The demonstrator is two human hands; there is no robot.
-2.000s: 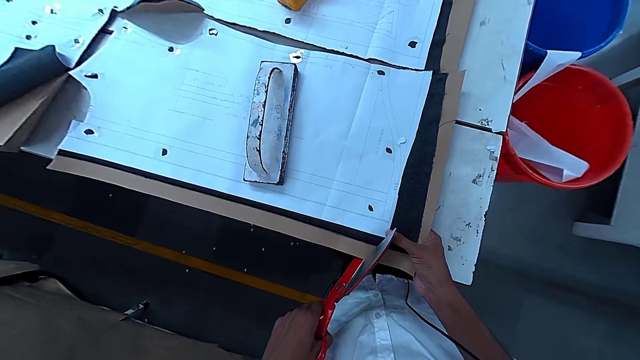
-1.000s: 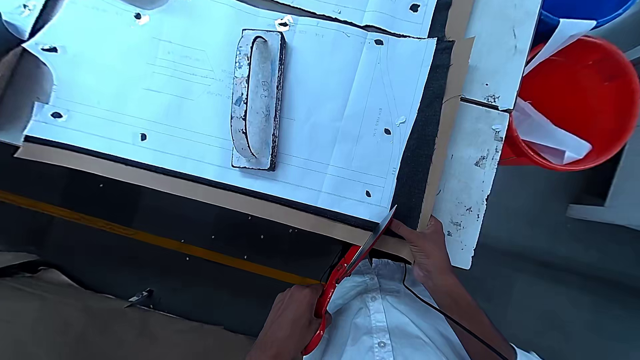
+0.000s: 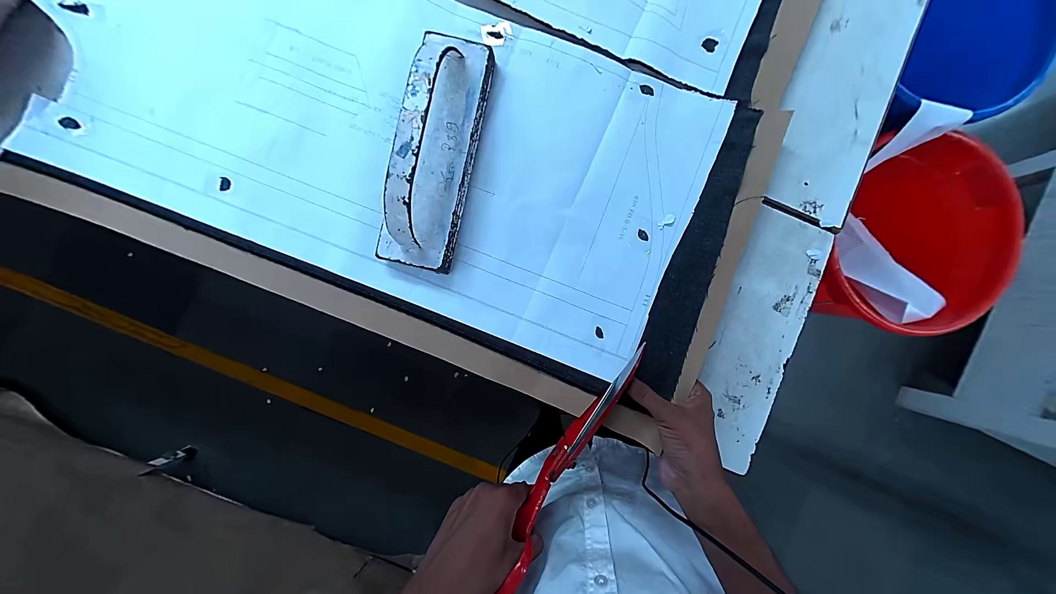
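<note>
My left hand (image 3: 487,528) is closed around the red handles of large scissors (image 3: 549,478), whose visible blade lies along the lower right corner of a white paper pattern (image 3: 528,198). My right hand (image 3: 689,429) pinches the corner of dark fabric (image 3: 685,305) and brown paper (image 3: 730,247) just right of the blade. The lower blade is hidden. Pattern, dark fabric and brown paper are stacked, with the fabric and brown paper showing beyond the pattern's edge. A worn weight with a handle (image 3: 437,153) rests on the pattern, which has several small dark holes.
A red bucket (image 3: 940,231) and a blue bucket (image 3: 973,49) stand beyond the scuffed white table edge (image 3: 767,330), with white paper strips at their rims. Below left is a dark floor with a yellow line (image 3: 247,375). Brown material (image 3: 124,511) lies at bottom left.
</note>
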